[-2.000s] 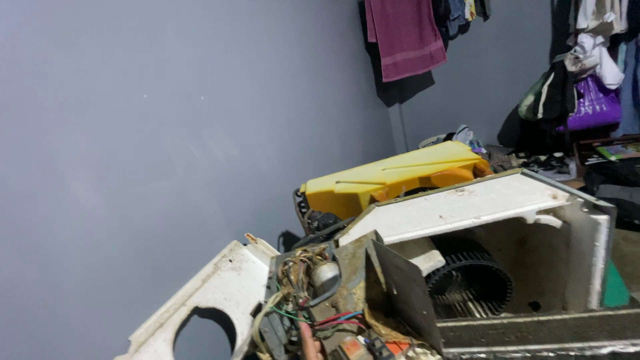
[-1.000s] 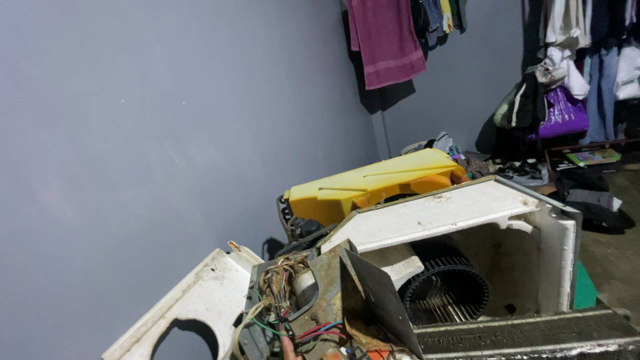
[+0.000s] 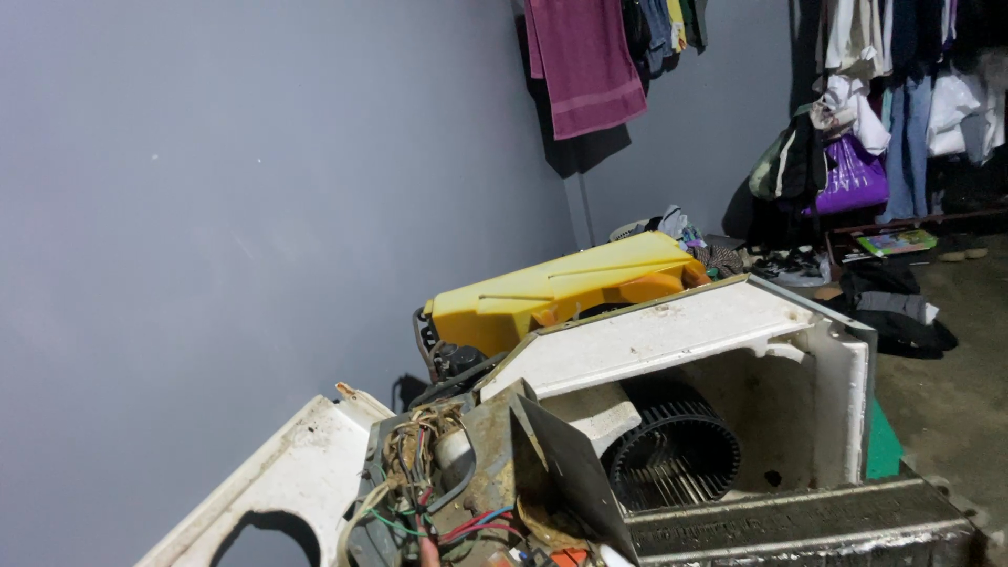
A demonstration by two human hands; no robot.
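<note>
At the bottom edge, a fingertip, seemingly of my left hand, touches or lies close to the wires of an open metal control box. The rest of that hand is hidden, so its grip cannot be told. My right hand does not show plainly. Bundled brown, green, red and blue wires and a pale cylindrical part sit in the box. Behind it, right, a black blower wheel rests inside a white foam housing. A white panel with a round cutout leans at left.
Beyond the housing stands a yellow plastic cover beside black tubing. A dirty finned coil crosses the lower right. The grey wall borders the left. Hanging clothes, a maroon towel and a purple bag are farther back; dark cloth lies on the floor.
The view has shifted somewhat to the right. The fingertip stays by the wires, and the appliance parts keep their arrangement.
</note>
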